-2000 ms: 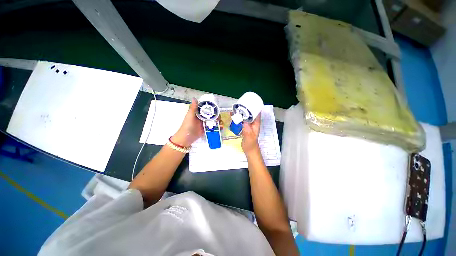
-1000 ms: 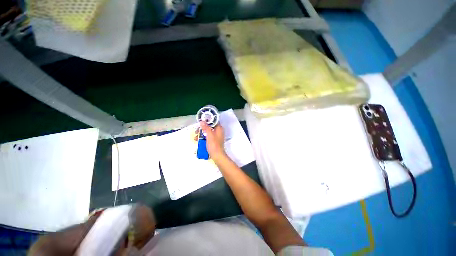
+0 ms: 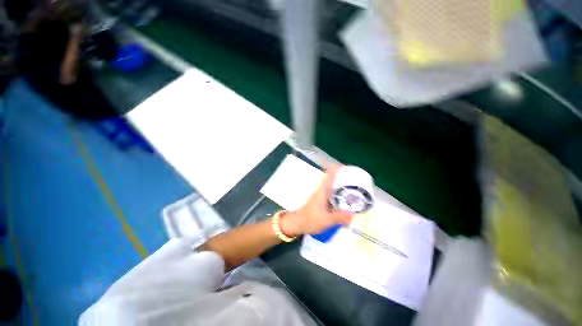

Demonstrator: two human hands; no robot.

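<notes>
My left hand (image 3: 319, 205) is shut on a handheld mini fan (image 3: 352, 191), with its white round head up and a bit of the blue handle showing below my fingers. The hand is over the record sheet (image 3: 402, 267). A slim pen (image 3: 381, 243) lies on the sheet beside a pale yellow patch. A second white paper (image 3: 290, 181) lies to the left, partly behind the hand. My right hand is not in view. The picture is blurred.
A grey metal post (image 3: 303, 83) stands behind the papers. A white board (image 3: 207, 134) lies at left, blister trays (image 3: 191, 216) below it. A yellow sheet (image 3: 447, 28) sits on a raised white shelf. The wrapped yellow bundle (image 3: 536, 216) is at right. A person (image 3: 57, 63) is at upper left.
The view has swung left. Two seconds ago both hands held fans; one second ago my right hand held one over the sheet. Now my left hand holds a fan there and my right is out of view.
</notes>
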